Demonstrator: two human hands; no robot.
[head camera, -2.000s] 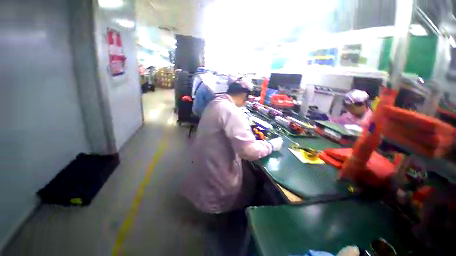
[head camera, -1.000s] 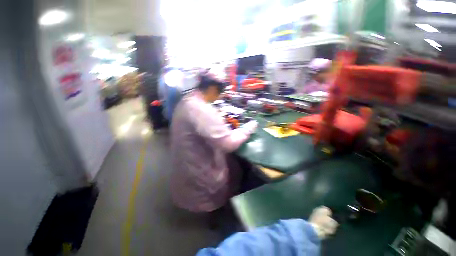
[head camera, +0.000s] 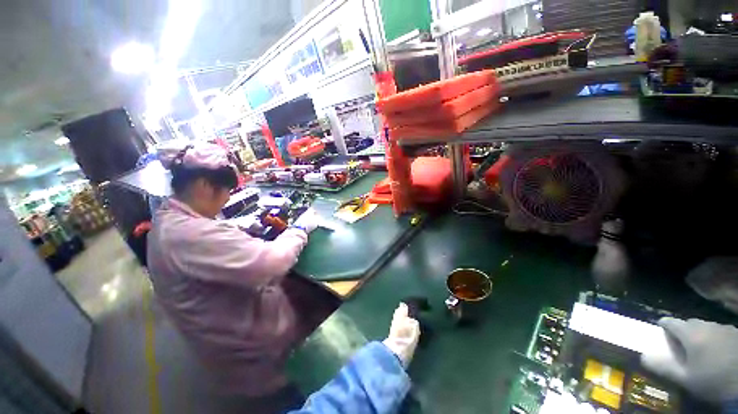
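My left hand (head camera: 404, 330), in a pale glove below a blue sleeve, is closed at the dark handle of a round metal cup (head camera: 469, 285). The cup holds amber liquid. My right hand (head camera: 697, 356), in a white glove, is at the right edge, over the right side of a green circuit board (head camera: 550, 327). Its fingers are blurred, and whether they hold anything cannot be told. The board carries a glaring white heatsink (head camera: 617, 326) and a yellow-wrapped transformer (head camera: 603, 380). The board's lower part is cut off by the frame.
A person in pink (head camera: 222, 275) works at the adjoining bench on the left. A metal shelf (head camera: 566, 117) with stacked orange-red trays (head camera: 441, 103) spans the back. A round fan (head camera: 558, 190) stands under it. A whitish bottle-like object (head camera: 611, 252) stands behind the board.
The view has swung right and down. The board and my right hand have come into view. My left hand and the cup appear further left in the picture, and the person in pink looks nearer.
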